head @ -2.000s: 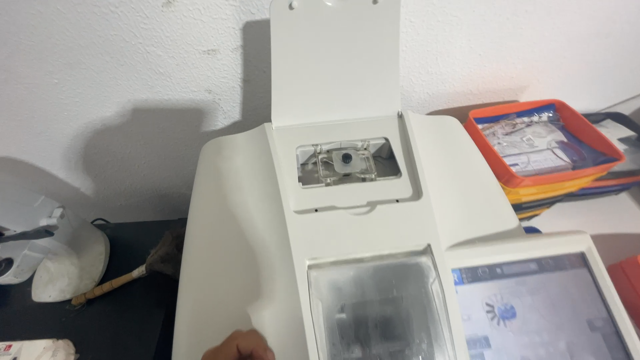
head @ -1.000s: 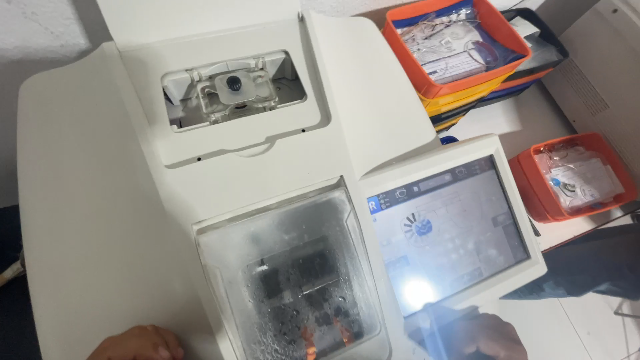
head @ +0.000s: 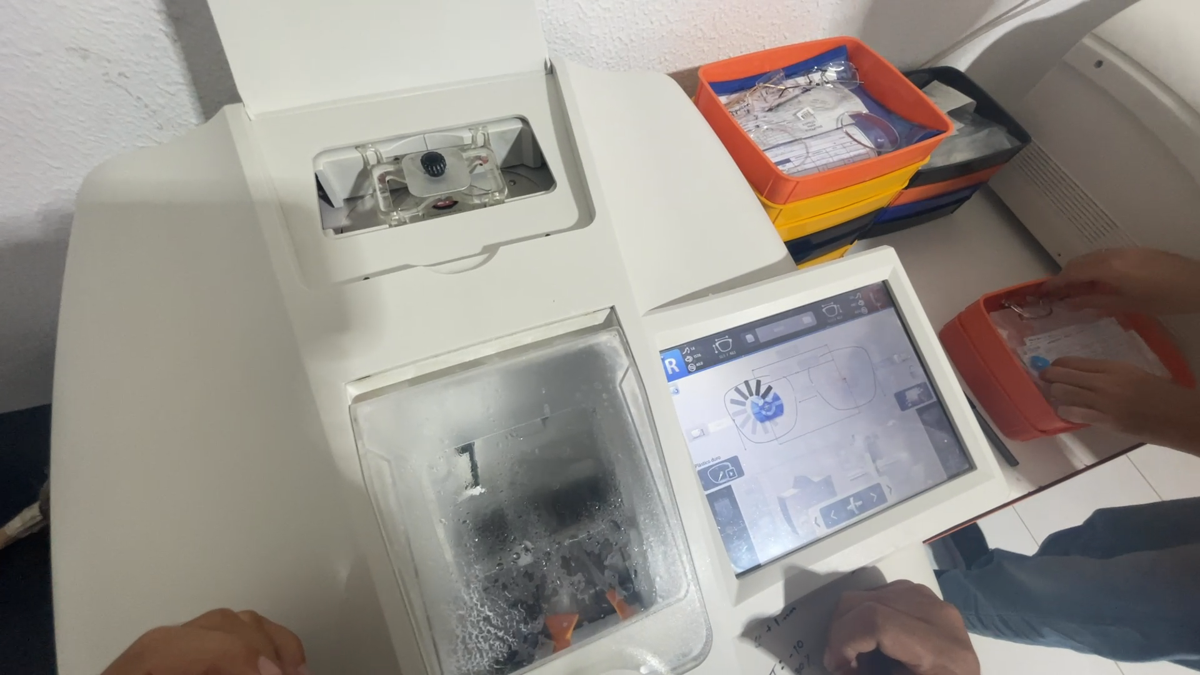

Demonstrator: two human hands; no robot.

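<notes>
My left hand (head: 216,647) rests with bent fingers on the white housing of a lens edging machine (head: 187,394), at the bottom left edge. Curled over a sheet with handwriting (head: 792,623), my right hand (head: 900,628) is below the touchscreen (head: 825,422); whether it holds anything is hidden. Spectacle outlines and a loading symbol show on the screen. Between my hands is the wet, fogged transparent chamber cover (head: 525,506), with orange parts behind it. Under the raised white lid (head: 384,47), a clear holder with a black knob (head: 433,164) sits in a recess.
Stacked trays stand behind the screen, the top orange one (head: 844,178) holding spectacles and papers. Beside them is a darker tray stack (head: 975,155). At right, another person's hands (head: 1106,389) are at a red tray (head: 1003,394) with bagged items. That person's legs (head: 1078,572) show below.
Another person's hands have come into view at the red tray. My right hand, lit by a bright spot near the screen a second ago, is now lower, over the sheet. The view has shifted.
</notes>
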